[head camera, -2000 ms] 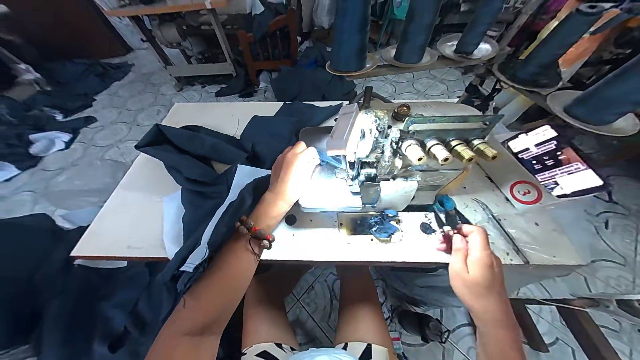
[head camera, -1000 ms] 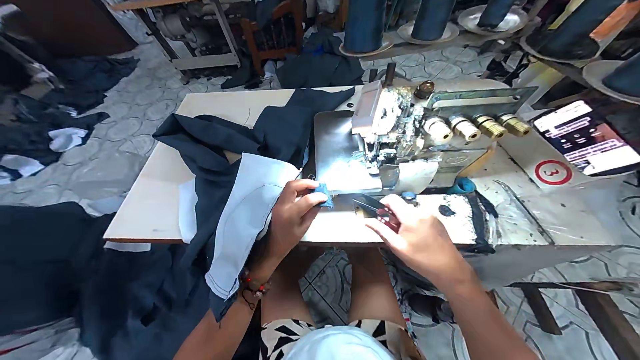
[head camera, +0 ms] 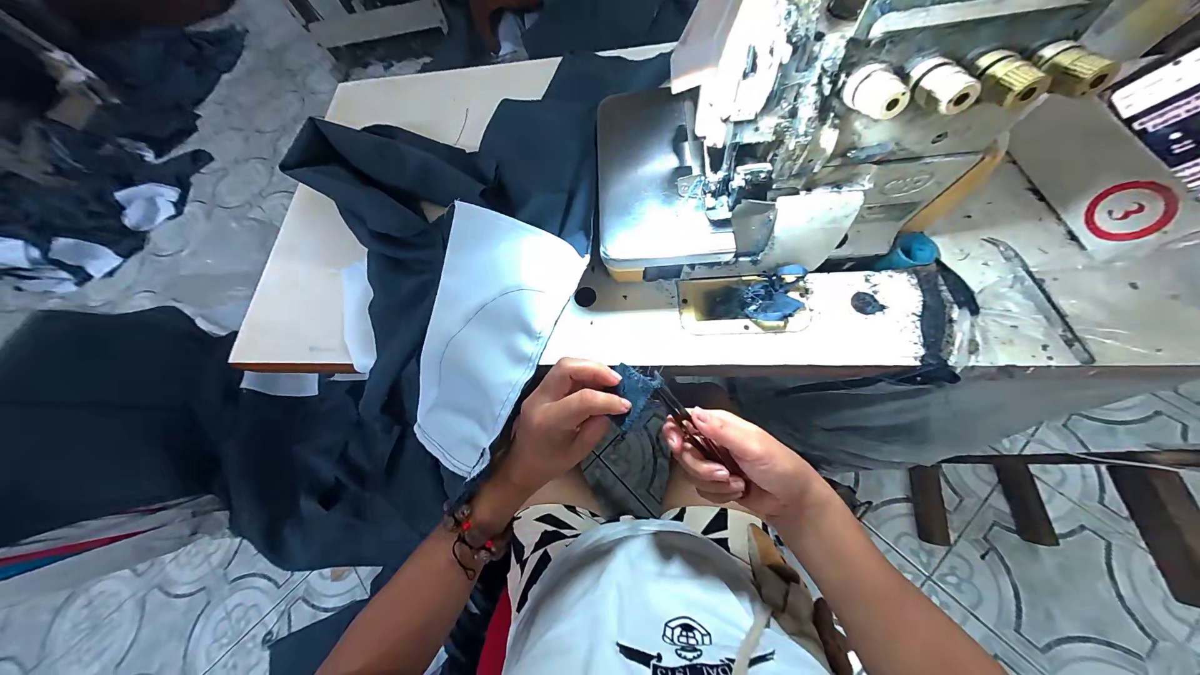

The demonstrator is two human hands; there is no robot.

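My left hand (head camera: pixel 567 422) pinches a small scrap of blue fabric (head camera: pixel 635 396) just off the front edge of the table. My right hand (head camera: pixel 736 459) holds dark thread snips (head camera: pixel 684 417), whose tips meet the scrap's right side. Above them stands an overlock sewing machine (head camera: pixel 797 159) with a metal cloth plate (head camera: pixel 647 187). Blue lint and thread (head camera: pixel 773 300) lie at an opening in the table in front of it. To the left, dark navy fabric (head camera: pixel 534 169) with a stitched white piece (head camera: pixel 497 328) drapes over the table edge.
The table (head camera: pixel 291 309) bears a blue ring-shaped item (head camera: pixel 909 251), metal tweezers (head camera: pixel 1041 295) and a red-ringed number sticker (head camera: pixel 1132 211). A phone (head camera: pixel 1162 112) lies at the right edge. Dark cloth heaps (head camera: pixel 103 403) cover the left side. Wooden slats (head camera: pixel 1027 502) are at lower right.
Both hands have moved from the machine's front to below the table edge, with the snips and scrap. Two seconds ago my left hand was beside the machine and the right at the table's right front.
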